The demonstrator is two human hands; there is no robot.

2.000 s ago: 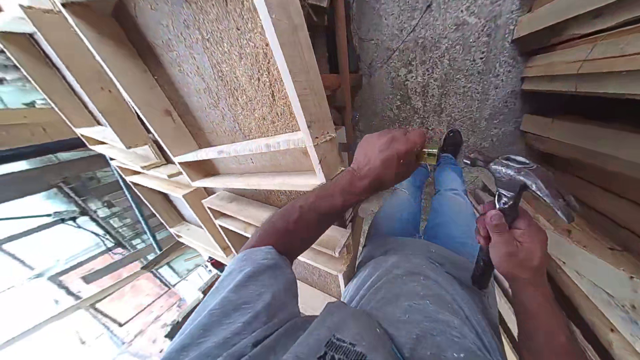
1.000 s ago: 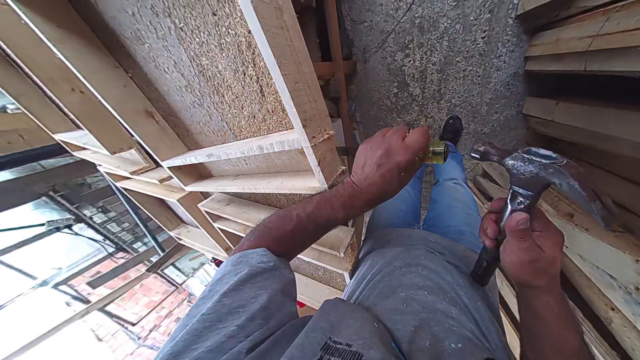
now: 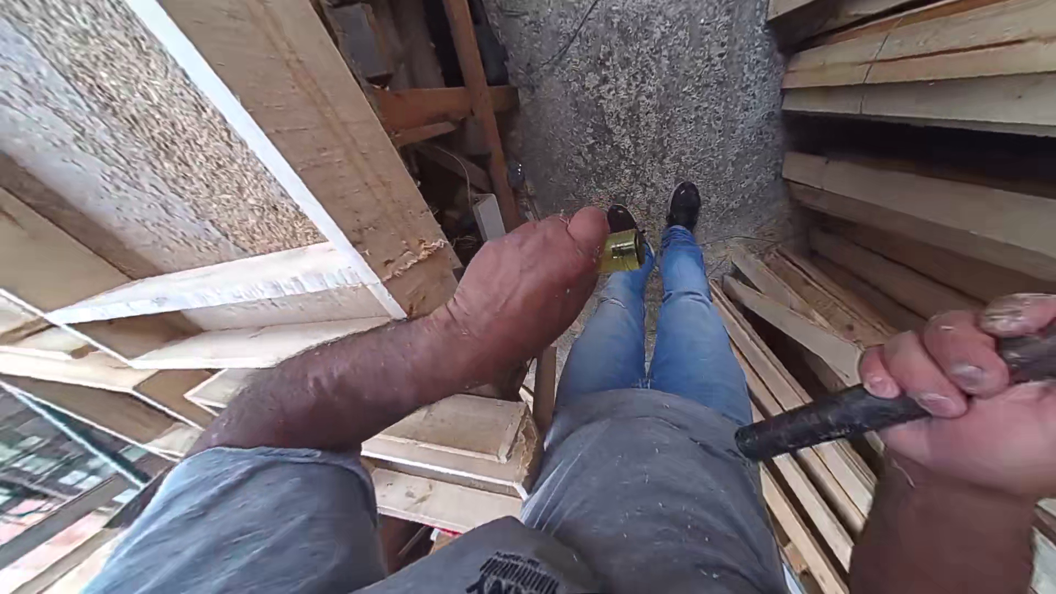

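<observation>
My left hand (image 3: pixel 528 289) is closed around a chisel-like tool, of which only the translucent yellow-green handle end (image 3: pixel 623 251) shows; the rest is hidden by the hand and forearm. It is beside the corner of a pale wooden frame (image 3: pixel 330 140). At the right edge, my right hand (image 3: pixel 965 388) grips a hammer by its dark handle (image 3: pixel 825 422). The handle's free end points left, in front of my grey shirt, and the hammer's head lies out of view.
Wood chips and sawdust lie on the frame's panel (image 3: pixel 181 124) and on the concrete floor (image 3: pixel 635 99). Stacked boards (image 3: pixel 924 190) stand along the right, with more planks (image 3: pixel 792 495) beside my legs. Reddish-brown bars (image 3: pixel 478 107) stand behind the frame's corner.
My right hand has swung the hammer outward to the right, and its head, seen earlier, has left the view. My left hand still holds the yellow-green handle.
</observation>
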